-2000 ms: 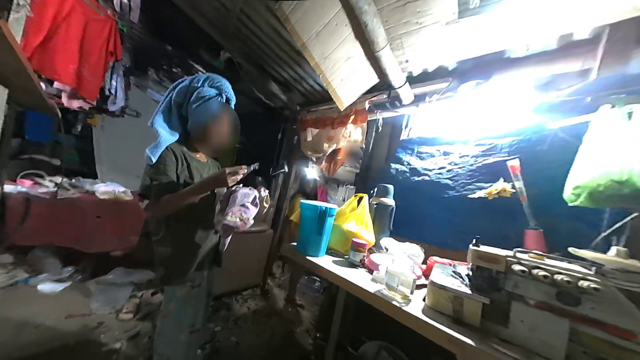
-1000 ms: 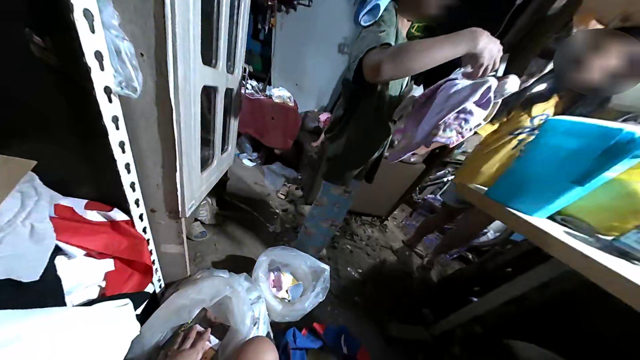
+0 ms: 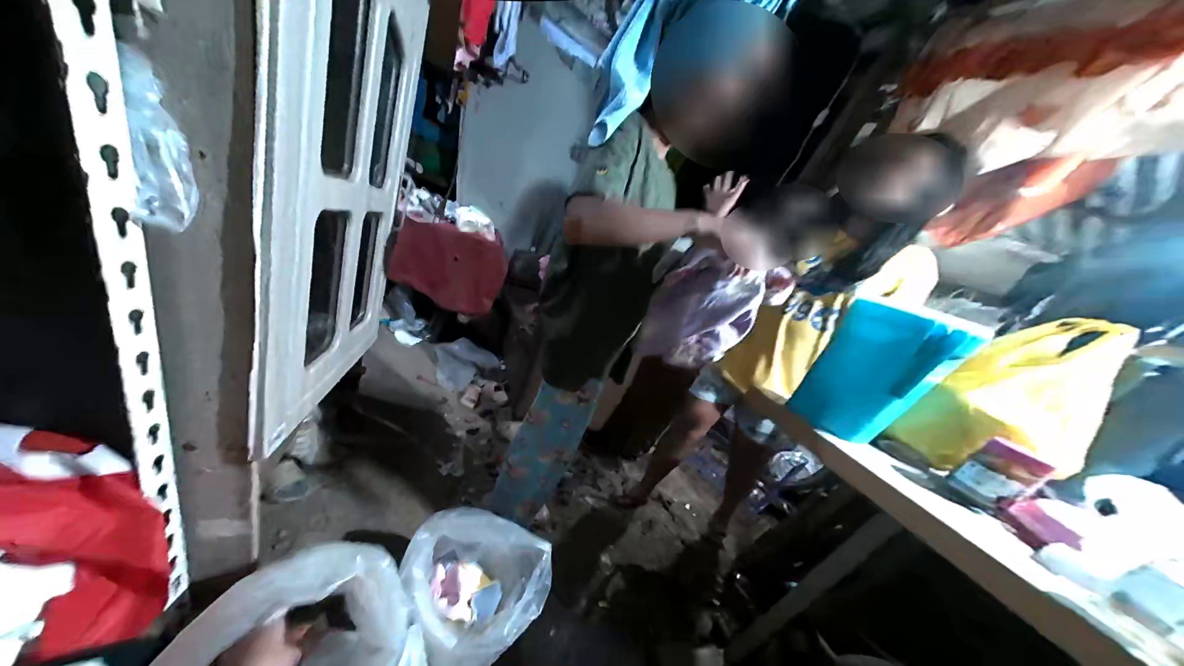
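Note:
What seems to be my left hand (image 3: 264,645) is at the bottom edge, partly inside the mouth of a translucent plastic bag (image 3: 277,578). Its fingers are blurred and mostly hidden, so whether it holds anything does not show. Touching this bag on its right, a second translucent plastic bag (image 3: 518,560) stands open with colourful scraps or wrappers (image 3: 462,589) inside. My right hand is out of view.
Red and white cloth (image 3: 83,546) lies left beside a perforated metal upright (image 3: 139,342). A white panelled door (image 3: 287,277) stands behind. Ahead are a person in a dark shirt (image 3: 592,314) and smaller people. A wooden table (image 3: 925,518) holds a blue container (image 3: 879,370) and yellow bag (image 3: 1027,398).
The view has swung left and down from the sewing machine, then shifted slightly. The standing person, earlier looking at a small object, now has an arm stretched toward the smaller people.

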